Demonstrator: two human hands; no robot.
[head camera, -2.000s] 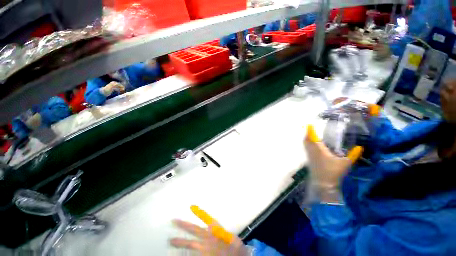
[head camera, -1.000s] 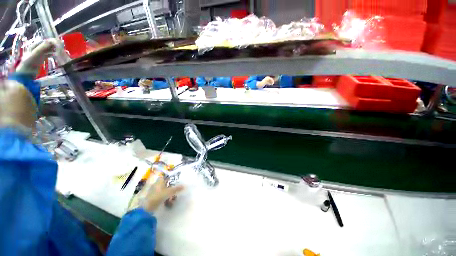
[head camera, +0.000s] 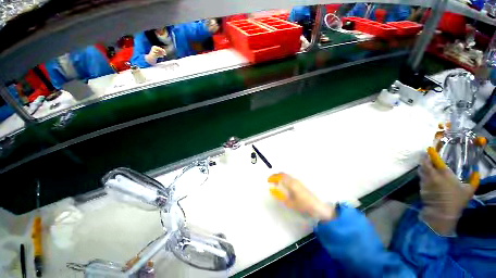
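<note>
A clear, glossy balloon-dog figure (head camera: 173, 217) of joined oval bubbles is at the lower left, over the white bench, its lower part near the picture's bottom edge. My right hand (head camera: 296, 196), with orange finger cots, is over the bench to the right of the figure. It is slightly blurred, its fingers are partly curled, and no object shows in it. My left hand cannot be made out clearly; small orange-brown patches show through the figure's lower part at the bottom edge.
A small bottle (head camera: 233, 149) and a black stick (head camera: 261, 156) lie by the bench's far edge. An orange air gun (head camera: 37, 244) lies at far left. The green conveyor (head camera: 201, 111) runs behind. At right, a neighbour's gloved hands (head camera: 447, 190) hold another clear figure.
The view has swung right since one second ago. The clear figure now appears larger and lower left. My right hand has come into view from the bottom edge; the hand on the figure no longer shows clearly.
</note>
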